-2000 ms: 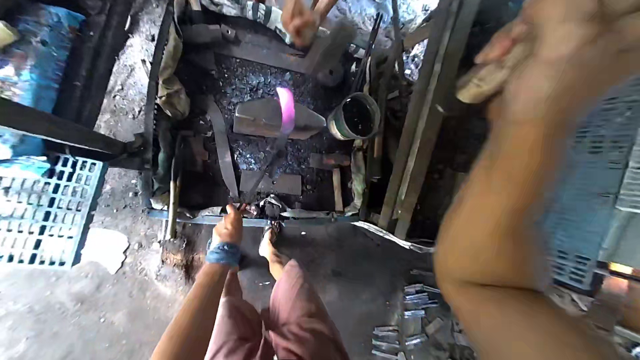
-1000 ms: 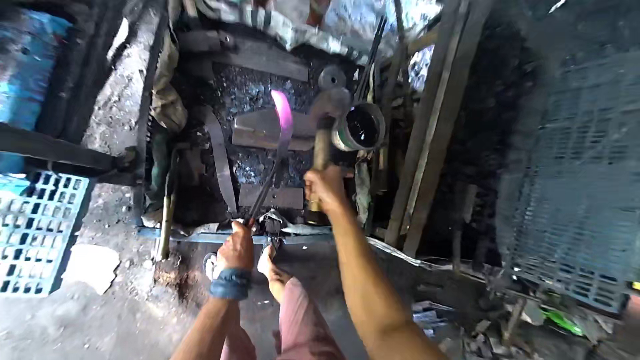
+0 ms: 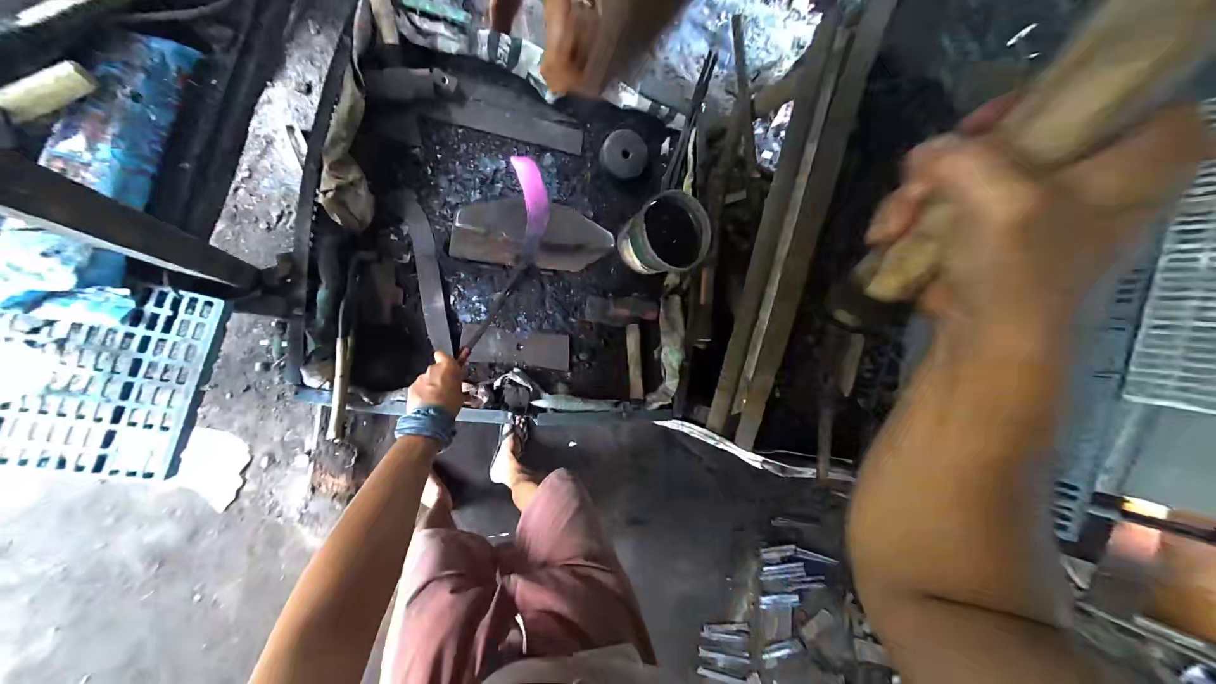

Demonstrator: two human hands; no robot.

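Note:
My left hand (image 3: 439,382) grips the handle end of tongs (image 3: 496,306), which reach up to a curved blade (image 3: 534,198) whose upper part glows pink. The blade lies across a steel anvil block (image 3: 475,234). My right hand (image 3: 988,209) is raised at the right, blurred, closed around a thick wooden handle (image 3: 1092,81); the tool's head is out of view. A long dark flat blade (image 3: 427,275) lies left of the tongs. Just right of the anvil stands a bucket of dark liquid (image 3: 673,233).
Another person's hand (image 3: 568,52) is at the top. A round metal piece with a hole (image 3: 624,154) lies behind the bucket. A hammer with a wooden handle (image 3: 635,361) rests near the front edge. Long beams (image 3: 784,228) run along the right; a plastic crate (image 3: 104,380) is at left.
One second ago my right hand was low beside the bucket, holding a hammer; it is now raised at the right. The glowing blade remains over the anvil in the tongs.

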